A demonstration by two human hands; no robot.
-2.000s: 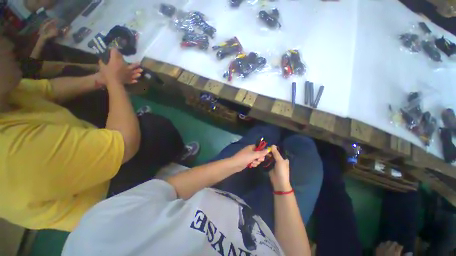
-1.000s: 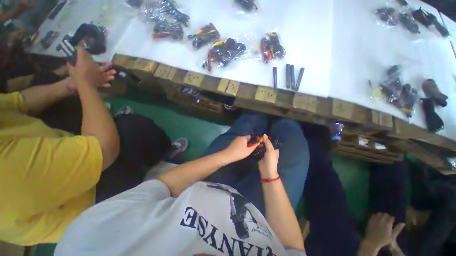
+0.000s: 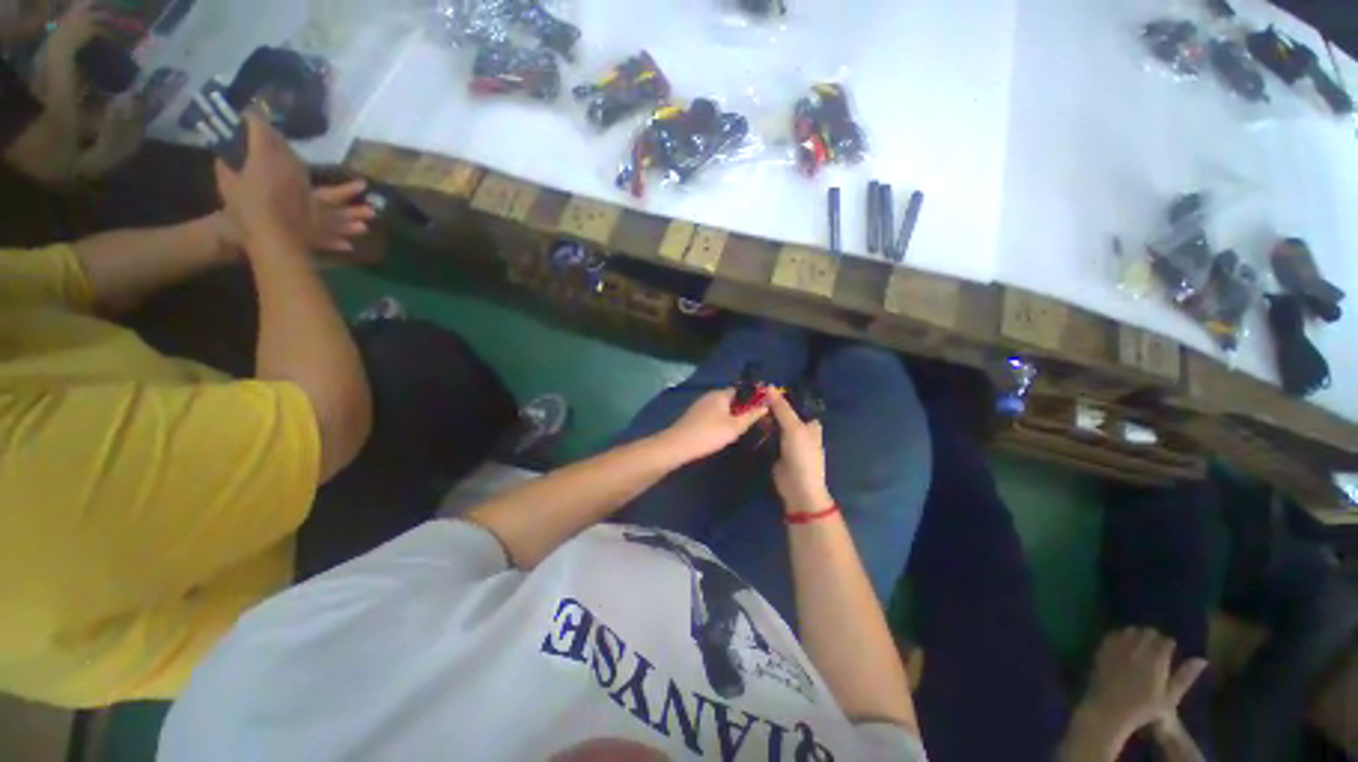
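My left hand (image 3: 716,426) is closed around red wires (image 3: 754,398) above my lap, with a small black piece sticking up beside them. My right hand (image 3: 798,456), with a red band at the wrist, touches the same bundle from the other side. A dark cable part (image 3: 806,399) shows behind its fingers. A small yellow spot shows between the hands. The fingers hide much of the bundle, so its exact hold is unclear.
Bagged cable sets (image 3: 690,143) lie on the white-covered table (image 3: 953,90) beyond its wooden edge. Several black sticks (image 3: 874,221) lie near that edge. A person in yellow (image 3: 164,491) sits at left, holding silver-grey pieces (image 3: 219,112). Another person's hands (image 3: 1139,692) show lower right.
The view has shifted, moving the table things left overall. My hands stay together over my lap; the red wires are now bunched shorter, and a black piece shows upright above my left fingers.
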